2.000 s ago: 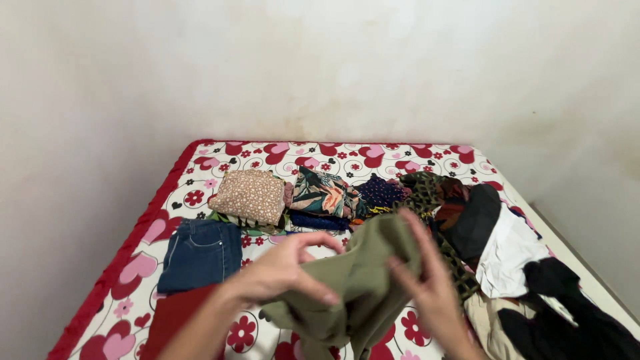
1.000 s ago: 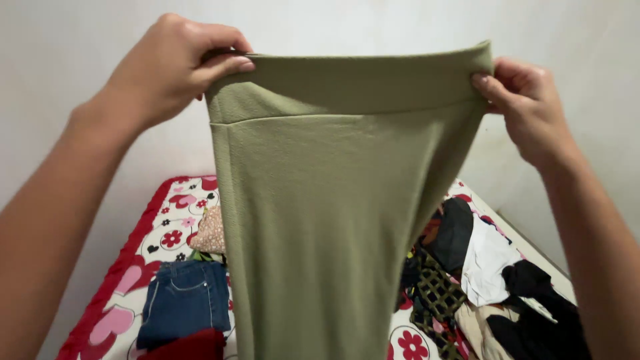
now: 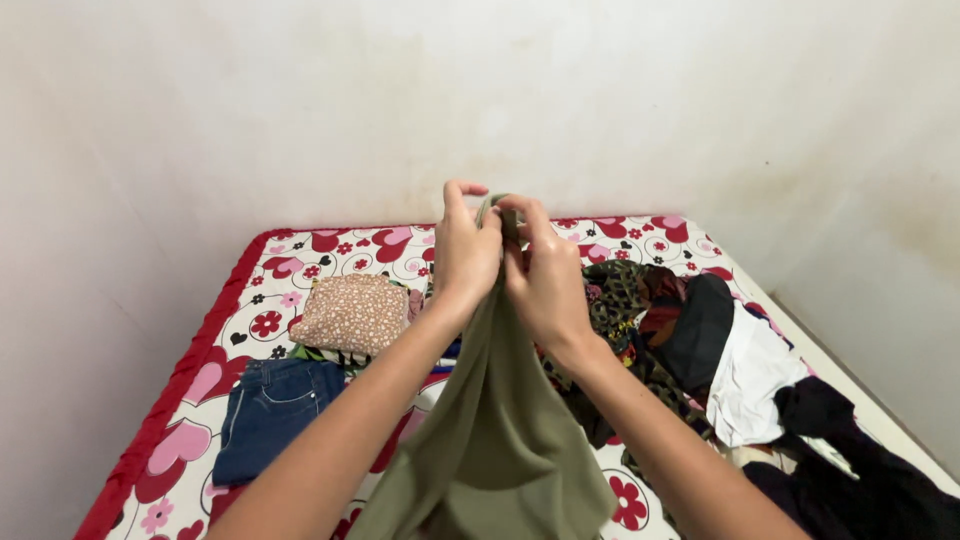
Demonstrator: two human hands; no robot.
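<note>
An olive-green stretchy garment (image 3: pixel 499 420) hangs in front of me from both hands, its lower part spreading wide and running past the bottom edge of the view. My left hand (image 3: pixel 469 247) pinches the gathered top edge between thumb and fingers, with the index finger raised. Close beside it, my right hand (image 3: pixel 546 270) grips the same edge, fingers curled over the cloth. The two hands nearly touch. Behind the garment, part of the bed is hidden.
A heart-and-flower sheet (image 3: pixel 176 450) covers the bed. Folded blue jeans (image 3: pixel 277 412) and a folded floral cloth (image 3: pixel 352 311) lie left. Patterned clothes (image 3: pixel 619 300), a white garment (image 3: pixel 754 382) and black garments (image 3: pixel 862 465) are heaped right. Walls stand behind and at the sides.
The garment was bunched low, then held up stretched wide between my hands. Now my hands have come together at the middle, and its top edge is gathered between them.
</note>
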